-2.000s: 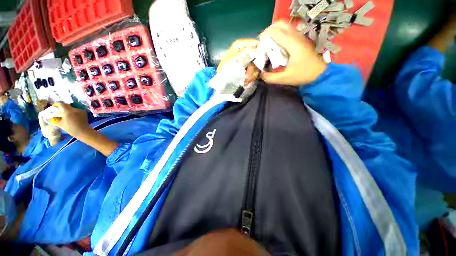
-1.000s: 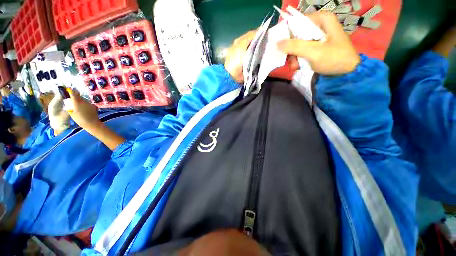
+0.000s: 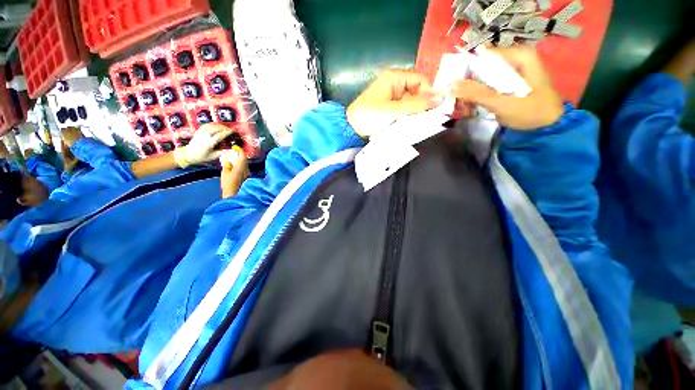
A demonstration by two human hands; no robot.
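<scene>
My left hand (image 3: 389, 100) is pinched on white slips (image 3: 387, 156) that hang below its fingers, over the dark jacket front. My right hand (image 3: 526, 95) is closed on more white slips (image 3: 497, 74), fanned above its fingers, with some hanging below. The fingertips of both hands meet around the slips; which slip each one grips is partly hidden. Beyond my right hand, small grey strips (image 3: 507, 17) lie heaped on a red mat (image 3: 583, 61).
A clear bag of white pieces (image 3: 274, 72) lies left of my hands on the green surface (image 3: 354, 46). Further left is a film-covered red tray (image 3: 179, 103) with black round parts, and a neighbour's gloved hand (image 3: 202, 146) at its near edge. Another person's blue sleeve (image 3: 648, 145) is at right.
The slips have opened out and some now hang lower toward the left. My hands have come together again after being apart. The neighbour's hands have moved right to the tray.
</scene>
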